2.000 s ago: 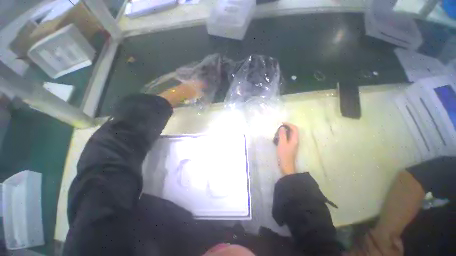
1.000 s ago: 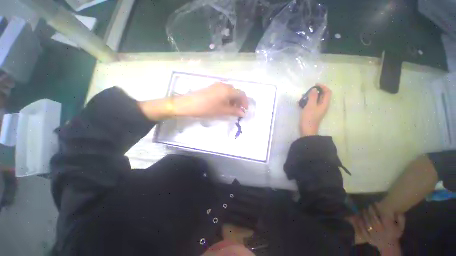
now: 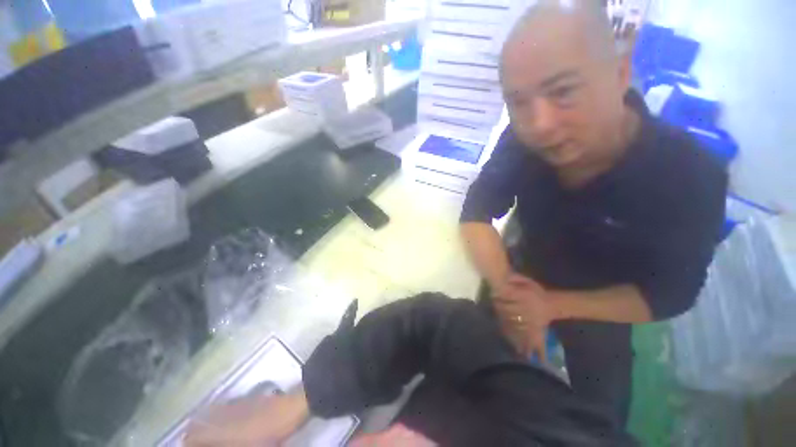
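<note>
The open white box base (image 3: 271, 356) shows in part at the bottom left of the view, with its dark-edged rim. My right hand (image 3: 236, 422) is blurred and reaches in over the box from the right. Its fingers are too blurred to show whether it holds anything. My left hand is not in view. Crumpled clear plastic bags (image 3: 240, 275) lie behind the box, at the table's back edge and over the dark green belt.
A black phone (image 3: 368, 212) lies on the pale table (image 3: 397, 255). Stacked white boxes (image 3: 449, 150) stand beyond it. A person (image 3: 602, 218) is close on the right, hands together. Translucent bins (image 3: 150, 223) stand across the green belt (image 3: 262, 196).
The view has swung up and to the right, so the box sits at the bottom left. My right hand has moved from the table beside the box to over it. My left hand has left the picture.
</note>
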